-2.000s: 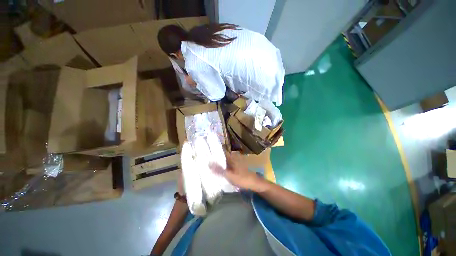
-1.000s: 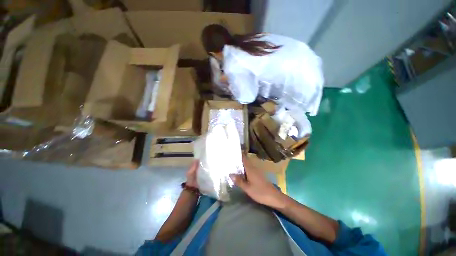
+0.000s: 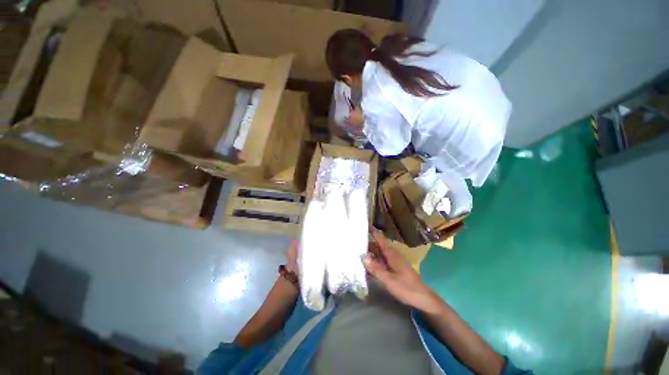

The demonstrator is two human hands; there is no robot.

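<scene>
Bagged white goods [image 3: 334, 245], several long narrow packs side by side, are held upright in front of my body, bright and overexposed. My left hand [image 3: 293, 265] holds their left edge, its fingers mostly hidden behind the packs. My right hand [image 3: 392, 269] is at their right edge, fingers against the side. Just beyond, an open carton of bagged goods [image 3: 345, 165] shows shiny clear-wrapped packs; the held packs cover its near part.
A person in white [image 3: 447, 102] bends over behind the cartons. A carton of scraps [image 3: 403, 209] stands right of the goods carton. A large open carton [image 3: 271, 110] and a wooden pallet [image 3: 264, 223] are left. Stretch film [image 3: 136, 157] covers cartons further left.
The packs are now squared up between both hands; one second ago they looked wider, with a loose plastic edge at left. The view has shifted, so the cartons and person appear further right than two seconds ago.
</scene>
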